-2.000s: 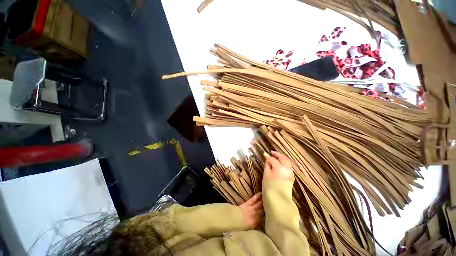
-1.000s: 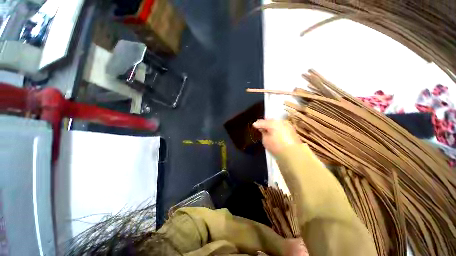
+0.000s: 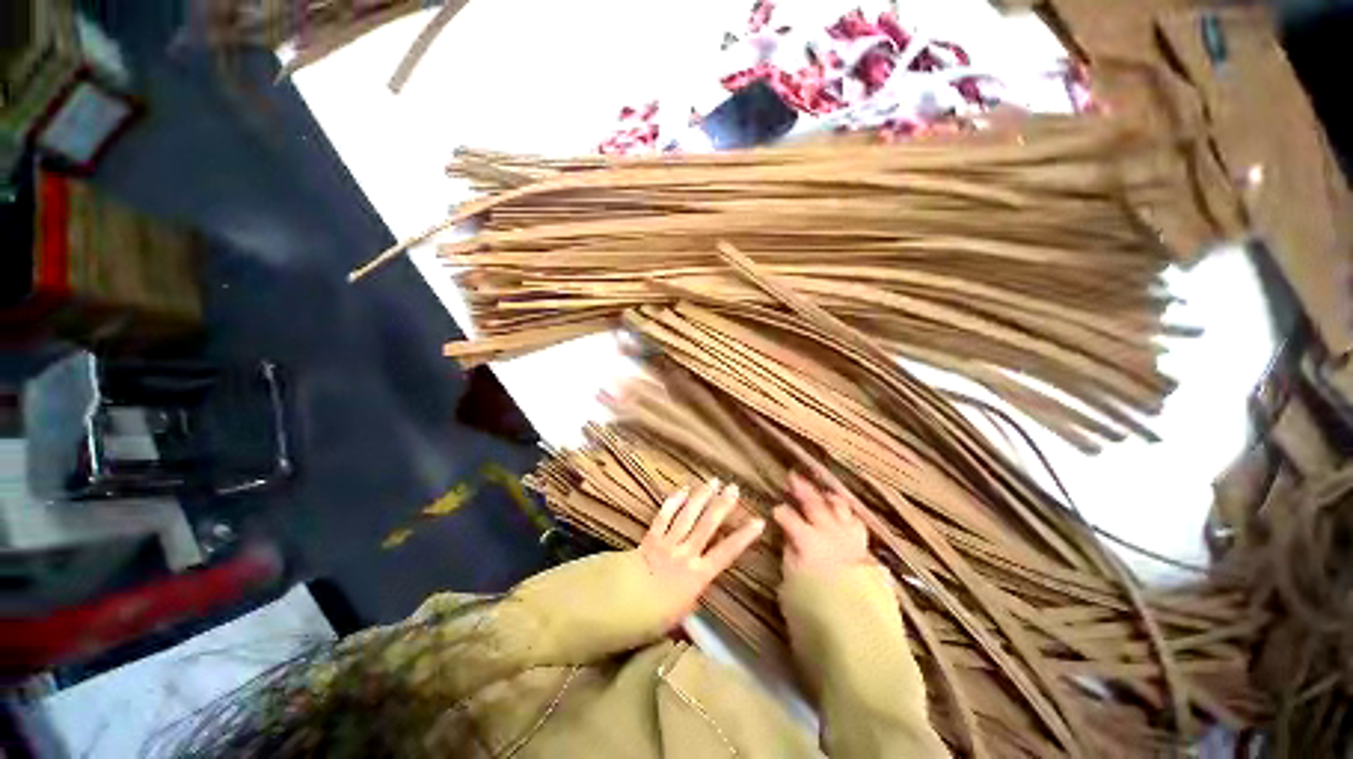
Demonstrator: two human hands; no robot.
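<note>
A bundle of narrow brown straps (image 3: 608, 478) lies before me on the white table. My left hand (image 3: 695, 546) rests palm down on it, fingers spread, near the strap ends. My right hand (image 3: 824, 528) is just to its right, fingers bent over the straps; whether it grips any or holds a tool is hidden. Some straps near my hands are blurred. More straps (image 3: 831, 400) run diagonally beyond my hands to the lower right. A larger fanned strap bundle (image 3: 801, 223) lies farther off, with one strap sticking out past the table edge.
Patterned red and white cloth (image 3: 853, 67) and a dark flat object (image 3: 748, 116) lie beyond the large bundle. Looped straps (image 3: 1291, 549) and brown panels (image 3: 1276, 119) are at the right. A stool (image 3: 67, 423), boxes (image 3: 126, 260) and a red bar (image 3: 141, 608) are off the table at left.
My right hand, stretched out past the table's left edge one second ago, is back on the near straps. My left hand now lies spread in full view. The camera view has turned and shifted.
</note>
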